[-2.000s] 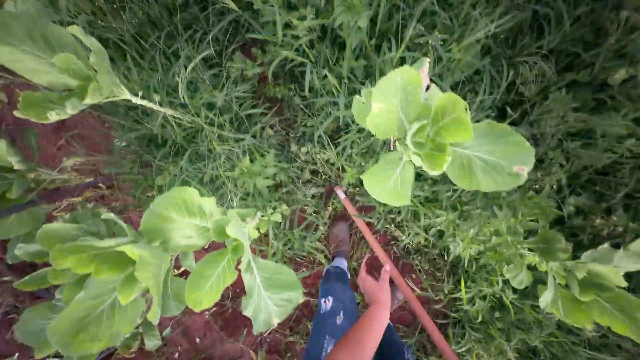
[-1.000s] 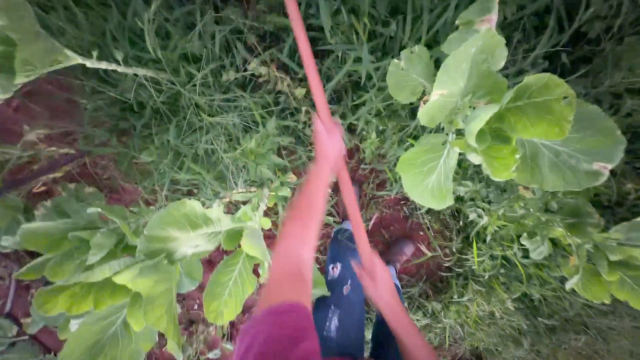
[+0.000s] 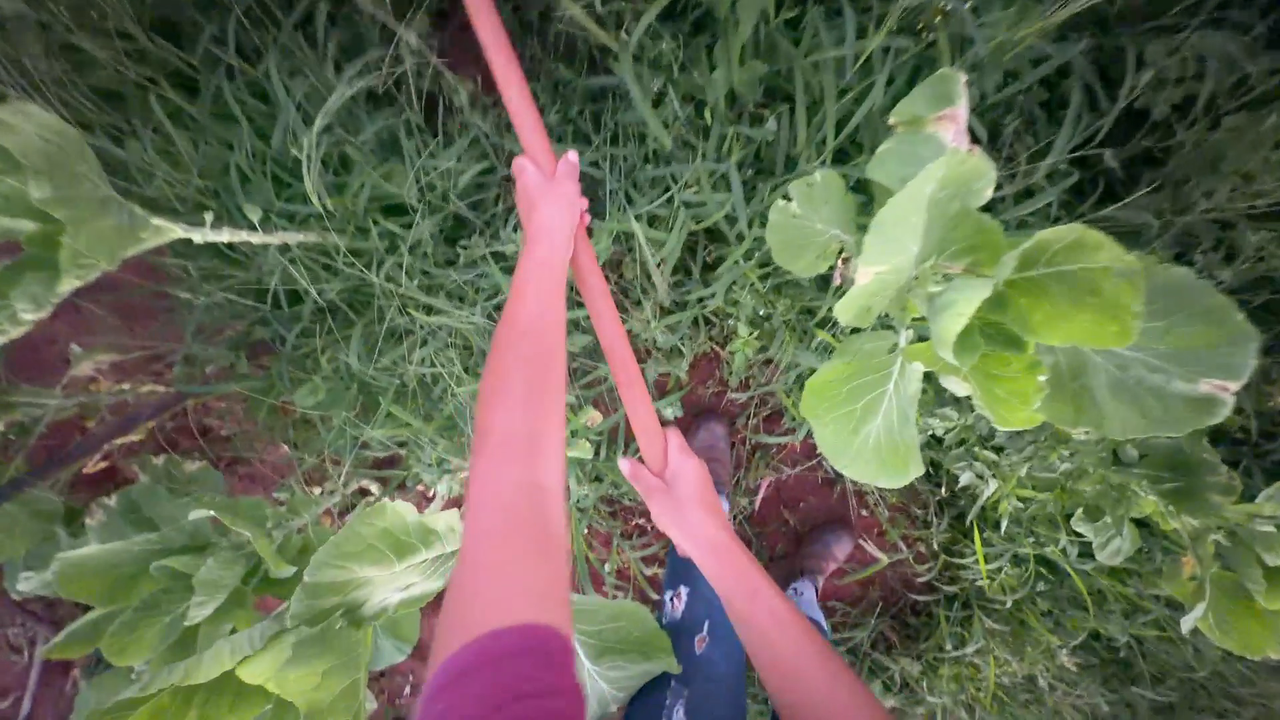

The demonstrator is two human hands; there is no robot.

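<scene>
A long reddish handle (image 3: 612, 330) runs from the top edge, left of centre, down to the middle of the view. My left hand (image 3: 549, 203) is closed around it at the upper part, its arm in a purple sleeve. Lower down, near the handle's visible bottom end, my right hand (image 3: 682, 488) grips it with the thumb along its side. The far end of the handle lies beyond the top edge, so any tool head is hidden. Thick grass (image 3: 400, 330) lies beneath the handle.
Broad-leaved green plants, seemingly of the cabbage family, stand at the right (image 3: 1070, 290), lower left (image 3: 370, 570) and left edge (image 3: 60, 210). My two shoes (image 3: 826, 550) are on red soil (image 3: 800, 490) below the right-hand plant. A dark stick or pipe (image 3: 100, 440) lies at left.
Two seconds ago one hand was visible, low on the handle, whose upper end was in view. Both hands now hold it, and it reaches past the top edge. The view has shifted.
</scene>
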